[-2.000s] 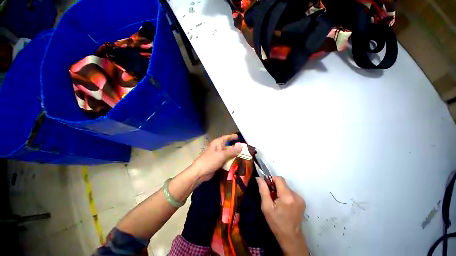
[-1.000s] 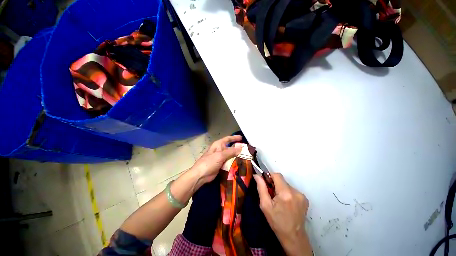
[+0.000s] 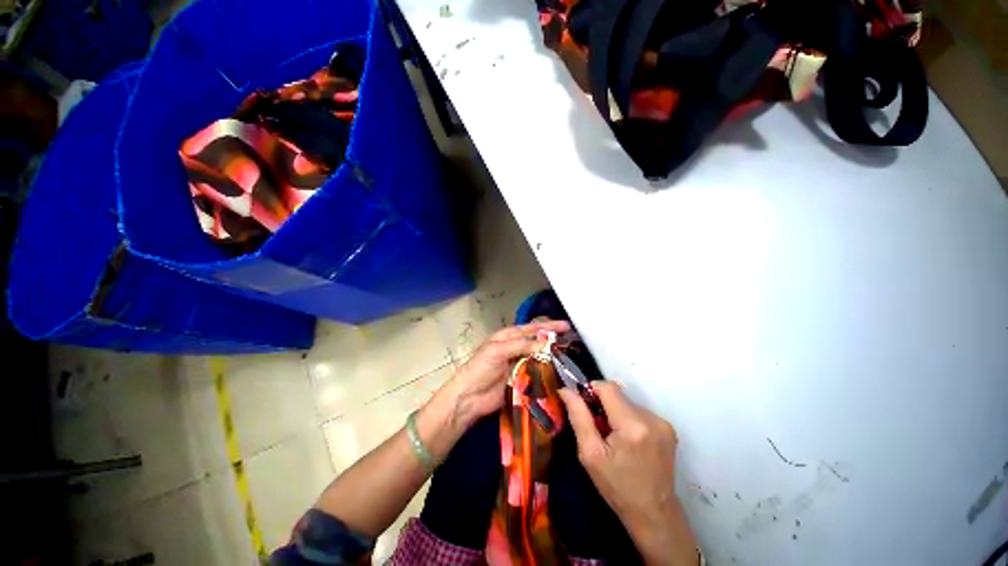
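The patterned bag, orange, brown and pink, lies over the lap, with a narrow orange-red line running along it. My left hand pinches its far end, near a pale edge. My right hand holds small snips with silvery blades and dark red handles. The blades point at the pale edge by my left fingertips. Whether they touch a thread is too small to tell.
The white table is on the right, with thread bits near its front. Same-print bags with black straps lie at its far end. Blue bins stand at the left, one holding a patterned bag. A checked apron covers the lap.
The view has shifted, so the bins and table sit further right. My left fingers have changed their pinch at the bag's end, and the pale area there shows smaller. The snips stay in my right hand.
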